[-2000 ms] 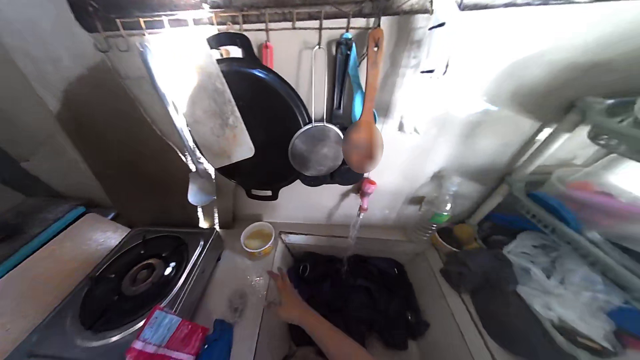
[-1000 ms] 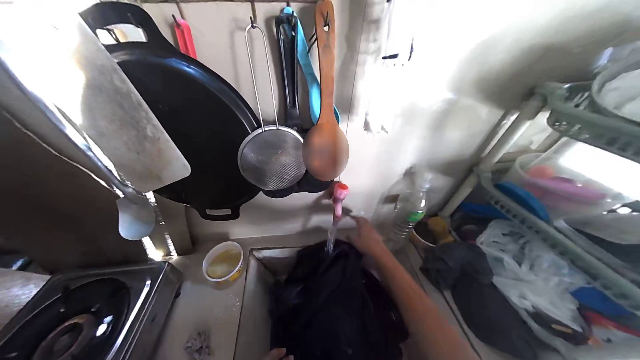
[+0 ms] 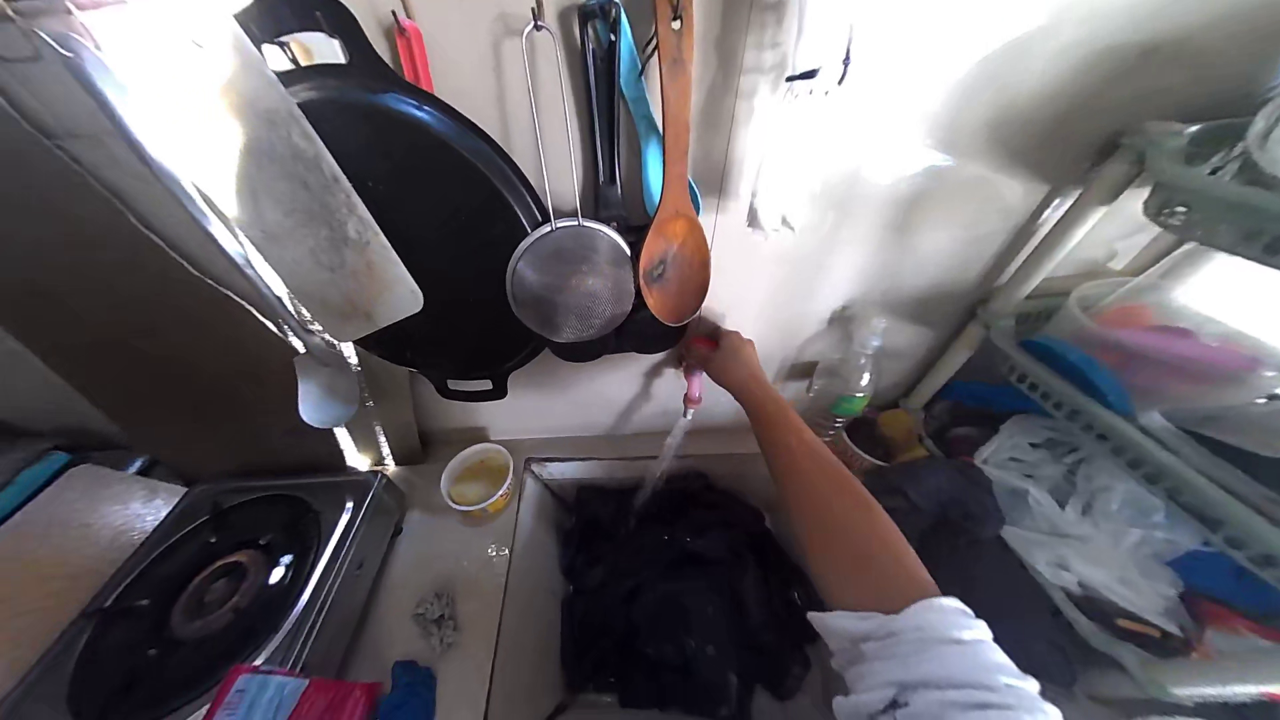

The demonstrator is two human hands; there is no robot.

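Observation:
My right hand (image 3: 722,358) grips the red handle of a pink faucet (image 3: 692,385) on the wall. Water runs from the spout onto a heap of dark wet cloth (image 3: 690,600) lying in the sink (image 3: 530,600). My left hand is out of view. Above the faucet hang a wooden spoon (image 3: 677,260) and a metal mesh strainer (image 3: 572,282). A plastic tub with yellowish contents (image 3: 478,478) stands at the sink's back left corner.
A gas stove (image 3: 230,590) sits at the left, with a black griddle (image 3: 430,200) hanging above it. Right of the sink are a clear plastic bottle (image 3: 848,380), dark cloth (image 3: 935,500), a clear plastic bag (image 3: 1090,510) and a plastic shelf rack (image 3: 1130,430).
My right hand has moved up from beside the faucet onto its handle. The left hand, partly visible one second ago at the bottom edge, has left the view.

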